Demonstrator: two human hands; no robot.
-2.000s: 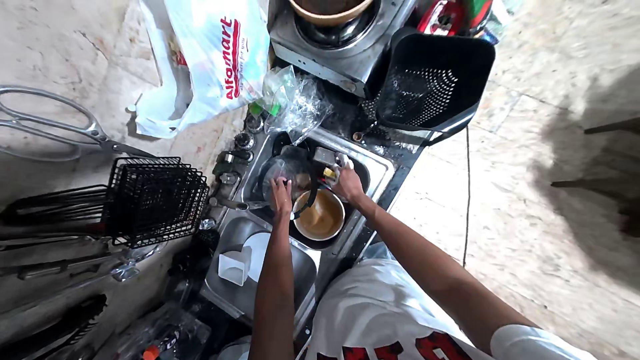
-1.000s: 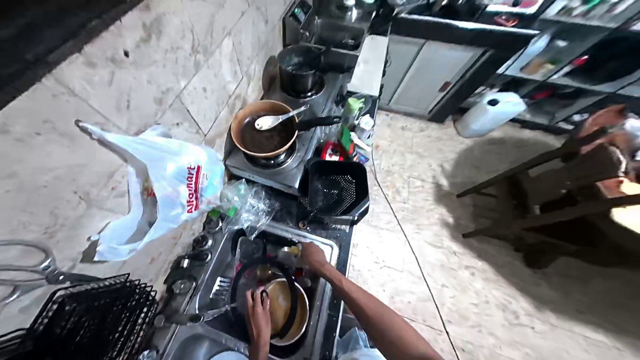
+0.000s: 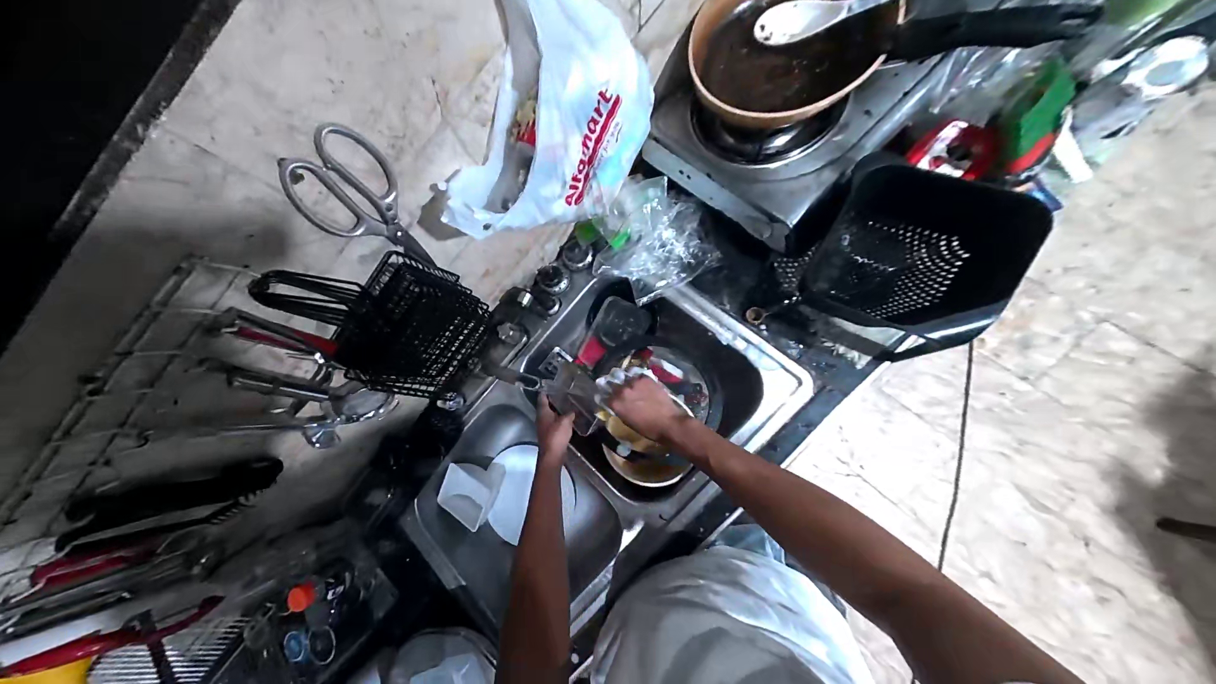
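Observation:
Over the right basin of a stainless steel double sink (image 3: 736, 328), my left hand (image 3: 555, 424) grips a clear plastic container (image 3: 573, 394) near the faucet. My right hand (image 3: 646, 407) is closed around a foamy sponge against the container's side. Below my hands lie a tan pan (image 3: 648, 471) with cloudy liquid and a dark round pan with red and metal utensils, partly hidden. White dishes (image 3: 521, 494) sit in the left basin.
A stove holds a frying pan (image 3: 788, 71) with a white spoon. A black colander (image 3: 912, 256) stands at the counter edge. A plastic bag (image 3: 589, 123), scissors (image 3: 356, 185) and a black wire basket (image 3: 413, 328) hang on the wall.
My hands have come together over the basin, and the clear container is now between them. My left hand has left the dark round pan. The view has swung back toward the sink.

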